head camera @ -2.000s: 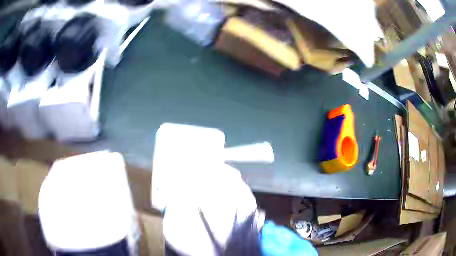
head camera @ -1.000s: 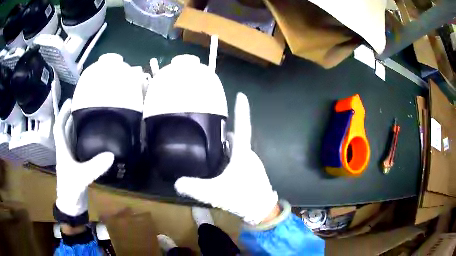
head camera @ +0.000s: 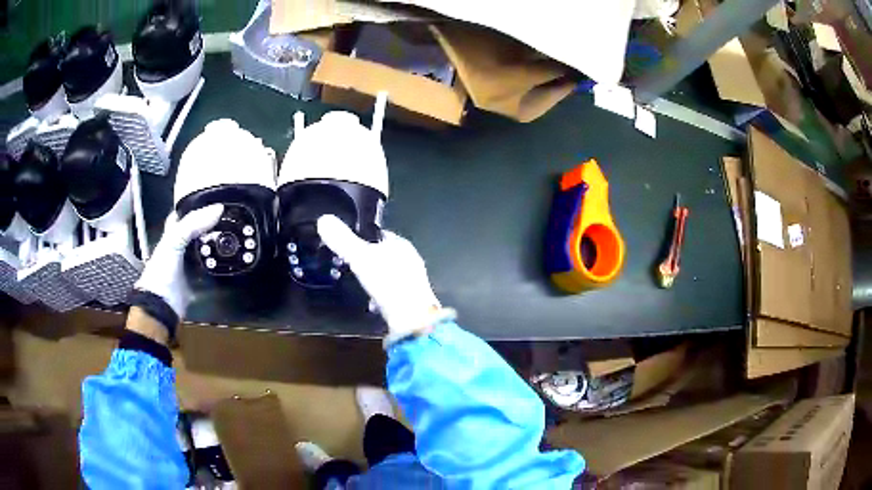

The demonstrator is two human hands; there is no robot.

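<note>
Two dome cameras lie side by side on the dark green bench mat, white housings away from me and black heads toward me. The left dome camera point(head camera: 229, 230) shows a round lens ringed by small lights. The right dome camera point(head camera: 330, 206) shows small lights low on its head, its lens partly covered by my thumb. My left hand point(head camera: 172, 258), in a white glove with a black band, grips the left camera's outer side, thumb on the head. My right hand point(head camera: 397, 282), also gloved, grips the right camera with its thumb on the black head; its other fingers are partly hidden.
More dome cameras point(head camera: 96, 167) stand in rows at the left. A tray of small parts point(head camera: 277, 57) and an open small carton point(head camera: 387, 91) are at the back. An orange and blue tape dispenser point(head camera: 602, 225) and a red-handled tool point(head camera: 673, 249) lie right. Cardboard point(head camera: 794, 258) stands beyond.
Both black heads have turned, so lens and lights now show. Both thumbs have moved up onto the heads. One frame earlier the heads looked smooth; two seconds ago the white parts were blurred near me.
</note>
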